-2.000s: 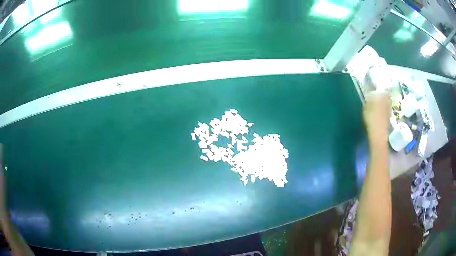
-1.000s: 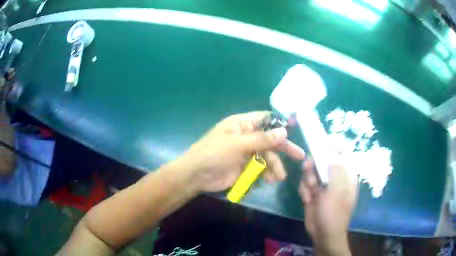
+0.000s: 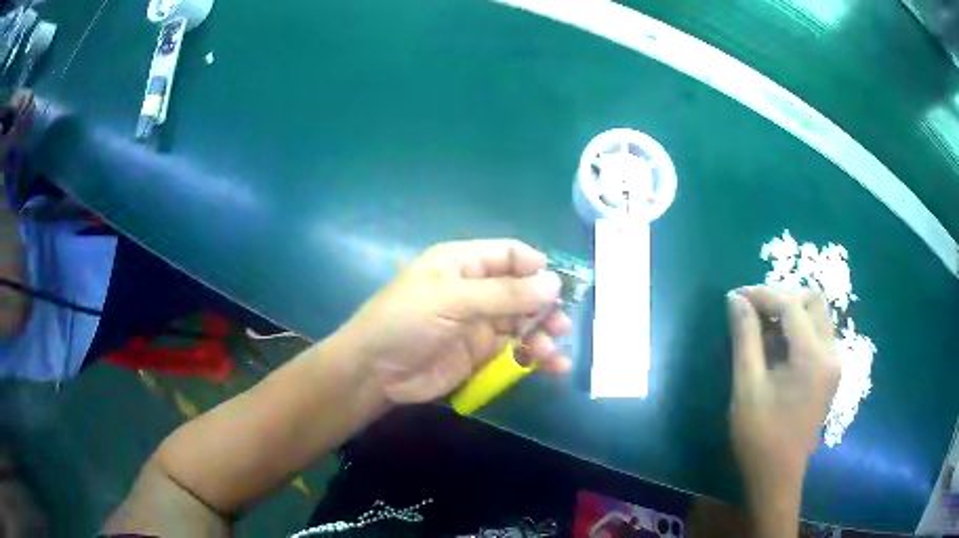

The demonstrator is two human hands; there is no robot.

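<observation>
A white fan housing half (image 3: 621, 305) lies open on the green bench, its spoked ring away from me. My left hand (image 3: 473, 315) is left of the handle and pinches the small circuit board (image 3: 571, 285) between its fingertips. A yellow battery (image 3: 491, 380) hangs below that hand, beside the bench's near edge. My right hand (image 3: 783, 363) is at the left side of the pile of small white parts (image 3: 850, 380), thumb and fingers apart. Whether a part is between its fingers I cannot tell.
Another fan unit (image 3: 161, 79) lies at the upper left, with a tiny white piece (image 3: 209, 58) beside it. A white strip (image 3: 736, 79) crosses the bench behind. A neighbouring worker's light blue clothing (image 3: 65, 289) shows at left, red objects (image 3: 174, 352) below.
The fan housing now lies flat on the bench, released by my right hand, which has moved right to the white pile. My left hand still holds the board, with the battery hanging.
</observation>
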